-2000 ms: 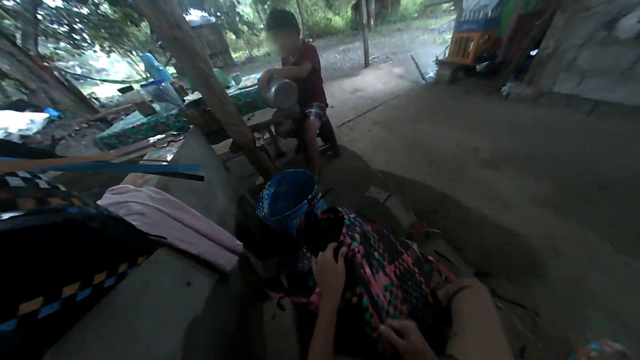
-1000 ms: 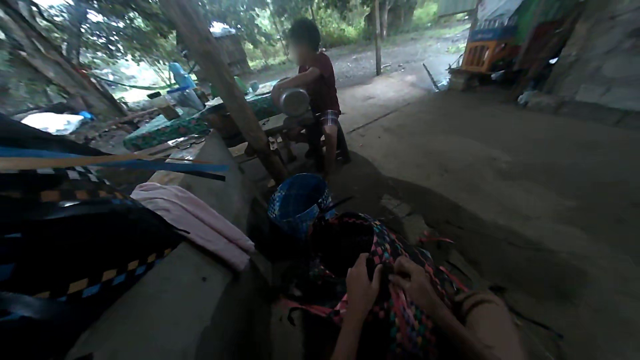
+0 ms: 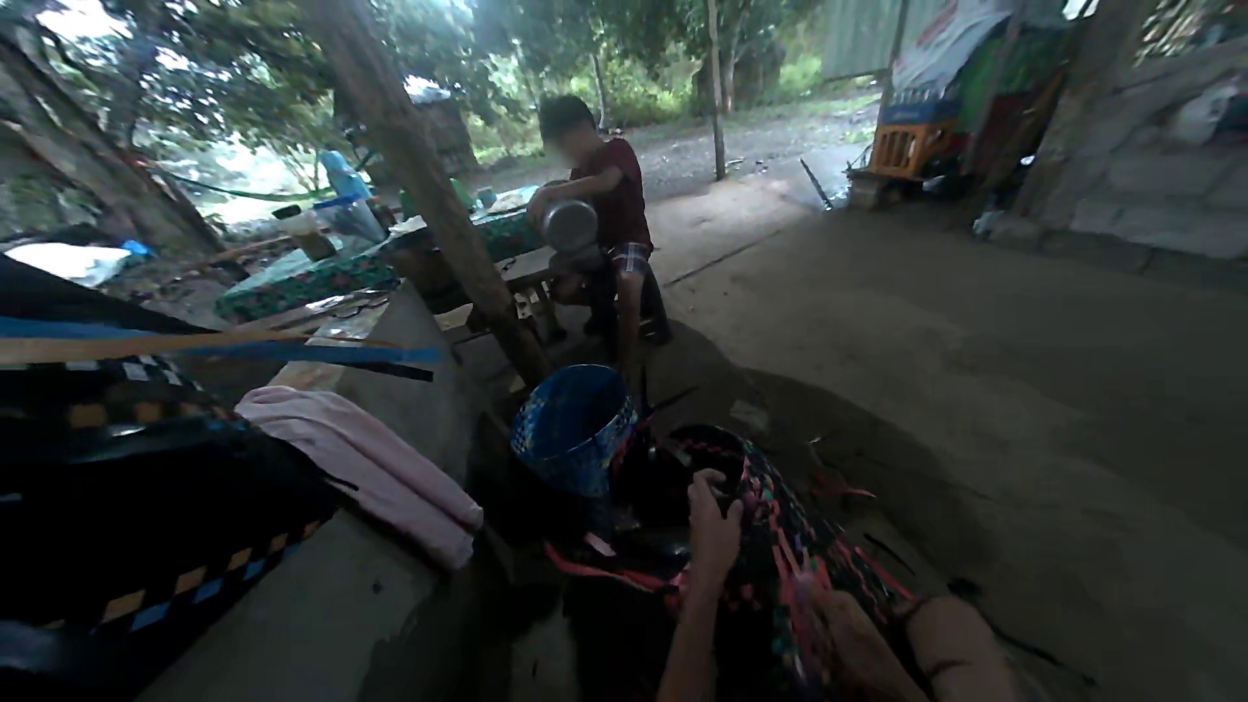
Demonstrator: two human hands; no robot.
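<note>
A woven basket of black, pink and green plastic strips point(image 3: 770, 526) lies tilted over my lap, its dark mouth facing away from me. My left hand point(image 3: 715, 522) is at the rim with its fingers bent; the dim light hides how firmly it grips. Lower down on the woven side, my right hand point(image 3: 829, 609) is blurred beside loose pink strips point(image 3: 790, 565), and its hold on them is unclear. Just beyond the basket's mouth stands a blue woven basket point(image 3: 575, 419). Loose pink strips point(image 3: 624, 577) also trail out to the left of my left forearm.
A pink cloth point(image 3: 361, 463) drapes over a low concrete wall point(image 3: 414, 390) at left, beside a large black woven item point(image 3: 146, 507). A seated person point(image 3: 619, 195) holds a metal pot point(image 3: 570, 226) beyond a wooden post point(image 3: 429, 185). A bottle crate point(image 3: 912, 146) stands at back right.
My right hand has moved from beside the left hand at the rim down along the basket's side. My left hand stays near the rim.
</note>
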